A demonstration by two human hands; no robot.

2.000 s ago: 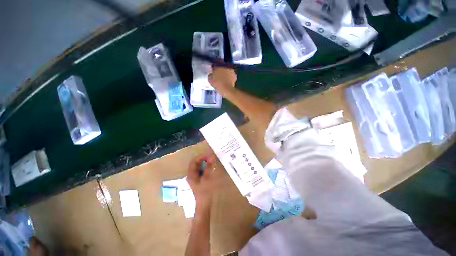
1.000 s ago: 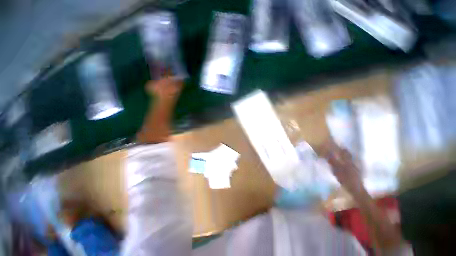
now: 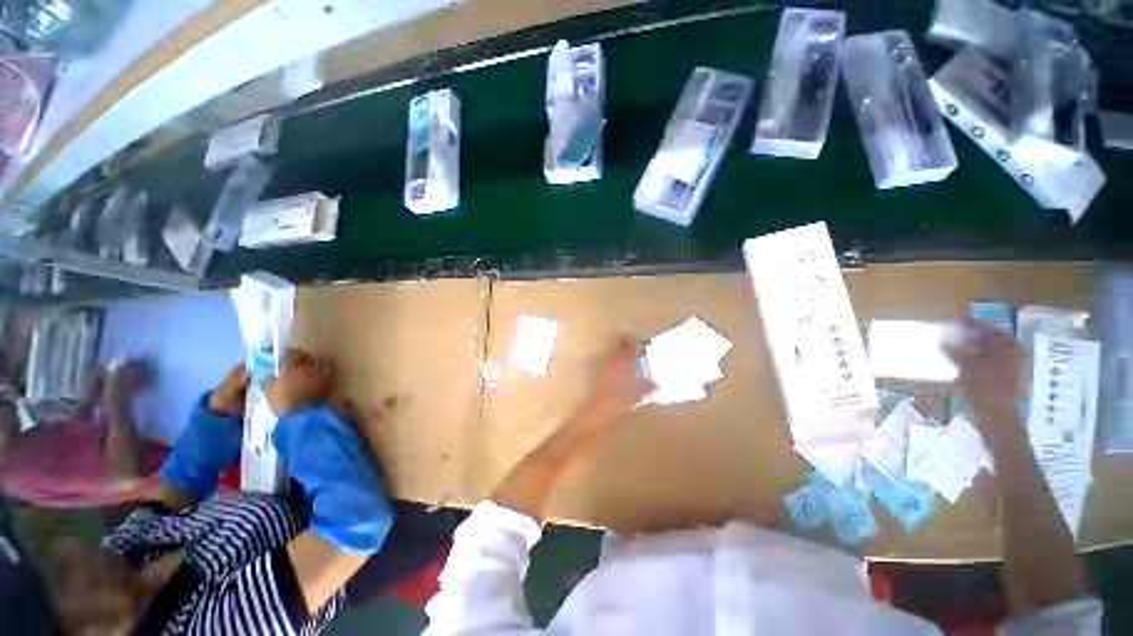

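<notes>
My left hand (image 3: 615, 379) is over the cardboard bench, its fingers at the left edge of overlapping white leaflets (image 3: 687, 360). A bit of blue sachet (image 3: 644, 368) shows by the fingertips; the grip is unclear. My right hand (image 3: 988, 358) holds the right end of a flat white paper (image 3: 911, 350) low over the bench. A long white carton (image 3: 814, 336) lies between my hands. Below it are blue sachets (image 3: 852, 512) and more folded leaflets (image 3: 947, 455). A single leaflet (image 3: 534, 343) lies left of my left hand.
Clear trays with products (image 3: 432, 152) stand spaced along the green belt (image 3: 497, 230). Open packaging (image 3: 1019, 131) lies at the belt's right. Another white carton (image 3: 1064, 410) is beside my right hand. A person in blue sleeves (image 3: 329, 478) holds a carton (image 3: 263, 329) at left.
My left hand has moved back from a tray on the belt to the leaflets on the bench. My right hand now has the white paper at its fingertips. The view has swung to the left.
</notes>
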